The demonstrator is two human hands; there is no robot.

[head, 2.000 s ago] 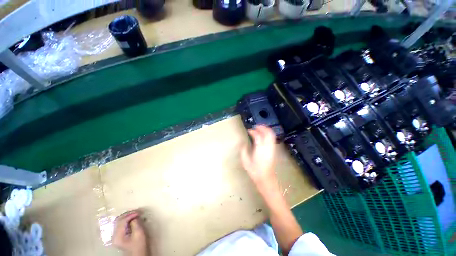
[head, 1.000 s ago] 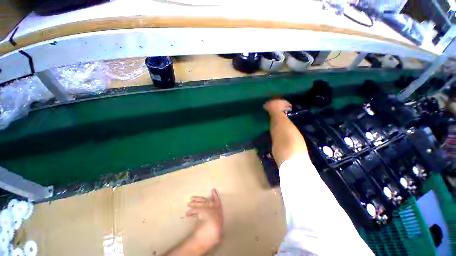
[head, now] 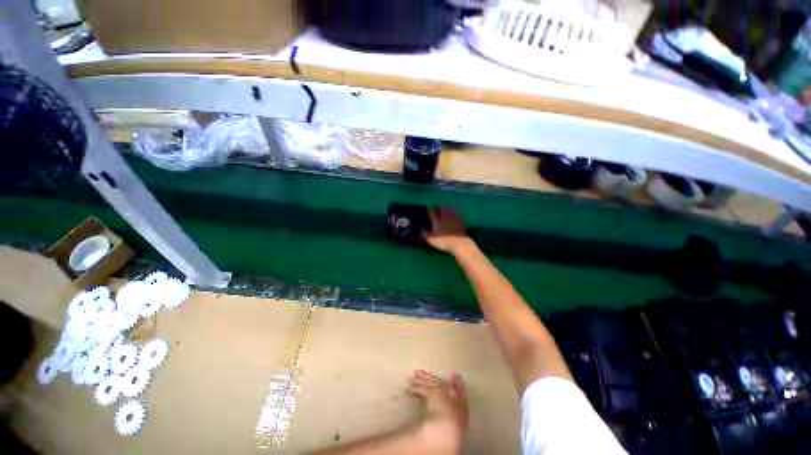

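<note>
A small black base housing (head: 408, 222) with a shiny silver part lies on or just above the green conveyor belt. My right hand (head: 446, 230) reaches over the belt and holds the housing at its right end; the fingertips are blurred. My left hand (head: 441, 407) is empty on the tan bench board, fingers spread. Rows of black base housings (head: 614, 355) with silver discs stand at the lower right.
White gears (head: 122, 359) are piled on the bench at the left, near a cardboard box (head: 114, 271) with a white ring. A white post (head: 147, 209) and shelf edge (head: 498, 124) cross the view. A black cylinder (head: 421, 160) and clear plastic bags (head: 240, 142) lie behind the belt.
The view has turned left. My right hand has moved from the housing rows left along the belt, and a black housing now shows at it. My left hand has opened and moved right over the bench.
</note>
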